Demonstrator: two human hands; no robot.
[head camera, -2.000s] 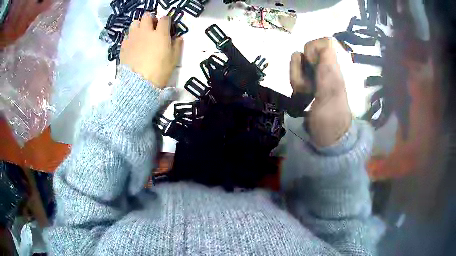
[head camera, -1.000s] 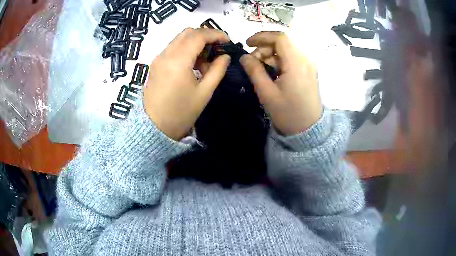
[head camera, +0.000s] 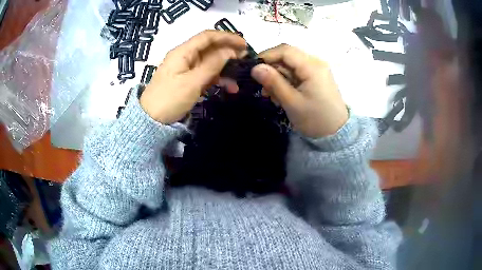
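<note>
A dark heap of black strap assemblies (head camera: 238, 142) lies in the centre against the grey sweater. My right hand (head camera: 304, 89) pinches a black webbing strap (head camera: 244, 68) between thumb and fingers at the heap's top. My left hand (head camera: 187, 76) is curled round the left end of the same dark piece, its thumb low and its fingers above. The fingers hide much of the piece. A black slide (head camera: 226, 26) with an open slot lies just beyond my left fingertips.
Loose black slides (head camera: 135, 31) are piled at the upper left. Cut webbing pieces (head camera: 388, 55) lie at the right. The needle area (head camera: 277, 11) is at the top centre. A clear plastic bag (head camera: 29, 89) is at the left edge. Reddish-brown wood (head camera: 396, 173) edges the white surface.
My left hand has left the slide pile and joined my right hand at the top of the heap. Since one second ago, my left fingers have loosened and the left hand has shifted slightly left.
</note>
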